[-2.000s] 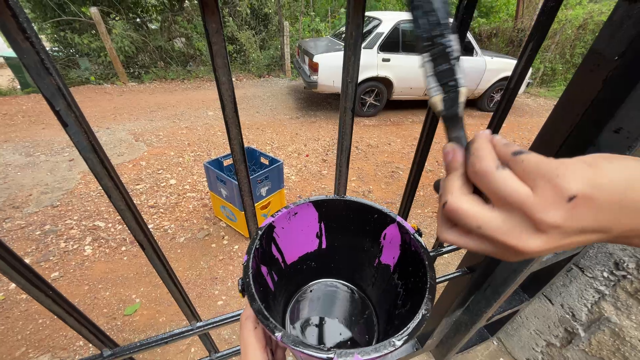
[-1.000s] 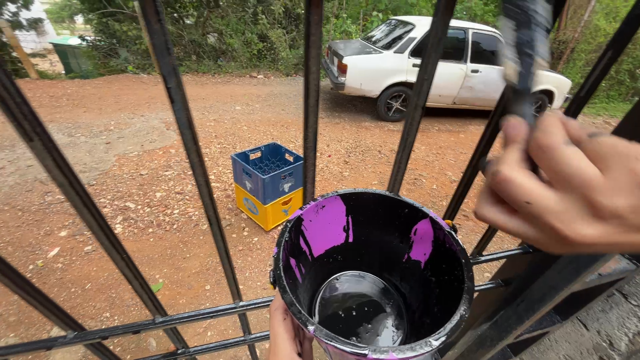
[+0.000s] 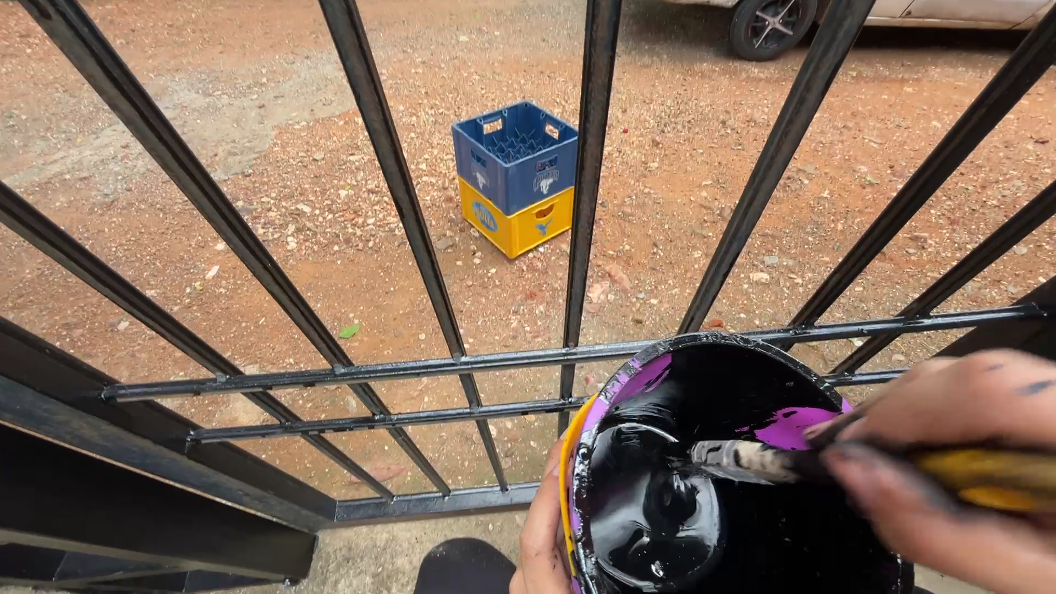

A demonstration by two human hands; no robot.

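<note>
My left hand [image 3: 541,528] holds a paint-smeared plastic bucket [image 3: 582,503] from its left side. The bucket is purple beneath black paint, with a yellow handle along its left edge and a pool of black paint [image 3: 652,528] inside. My right hand [image 3: 949,445], marked with black spots, grips a paintbrush [image 3: 742,460] with a partly yellow handle. The brush lies over the opening with its tip down inside the bucket, at the paint. Just beyond the bucket stands a black metal barred gate [image 3: 495,360]; its bars look glossy.
Past the bars, a blue crate [image 3: 516,169] sits on a yellow crate [image 3: 520,223] on reddish gravel ground [image 3: 272,206]. A car's wheel [image 3: 771,25] shows at the top right. Below lie a concrete ledge [image 3: 396,549] and something dark, rounded [image 3: 464,568].
My right hand has brought the brush down from up in front of the bars into the bucket. The view has tilted down. My left hand keeps hold of the bucket.
</note>
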